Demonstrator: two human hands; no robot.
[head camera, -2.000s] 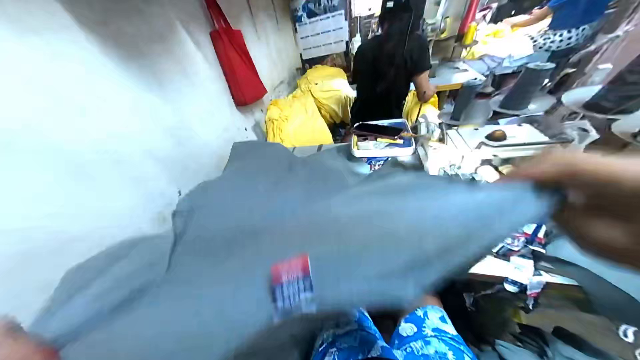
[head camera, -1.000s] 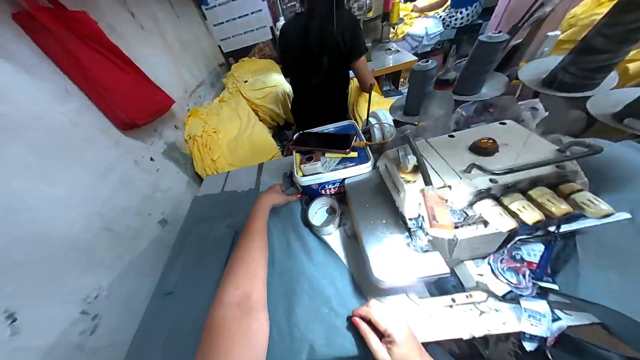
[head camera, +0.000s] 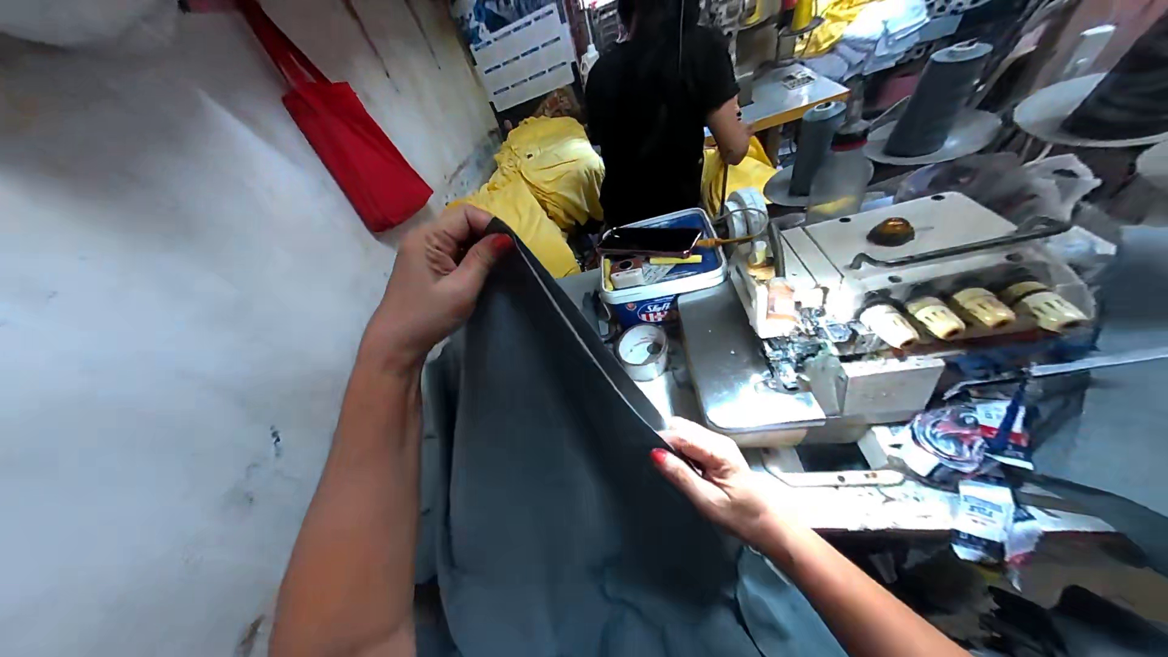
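Note:
A dark grey cloth (head camera: 557, 474) hangs from both my hands. My left hand (head camera: 447, 274) pinches its upper corner between thumb and fingers, raised near the wall. Lower and to the right, my right hand (head camera: 716, 474) grips the same edge, which runs slanting between the two. The serger sewing machine (head camera: 912, 283) stands right of the cloth, with its metal plate (head camera: 744, 365) nearest to my right hand. A white roll of tape (head camera: 642, 352) lies between the cloth's edge and that plate.
A plastic tub (head camera: 664, 290) holding a phone (head camera: 650, 241) stands behind the tape. Thread cones (head camera: 940, 100) rise at the back right. A co-worker in black (head camera: 659, 119) is beyond, beside yellow cloth (head camera: 552, 173). A red bag (head camera: 356, 155) hangs on the left wall. Packets with printed labels (head camera: 985, 511) lie at right.
Both hands have lifted the cloth's edge off the table, where one second ago it lay flat. My left hand has left the tub's side and risen.

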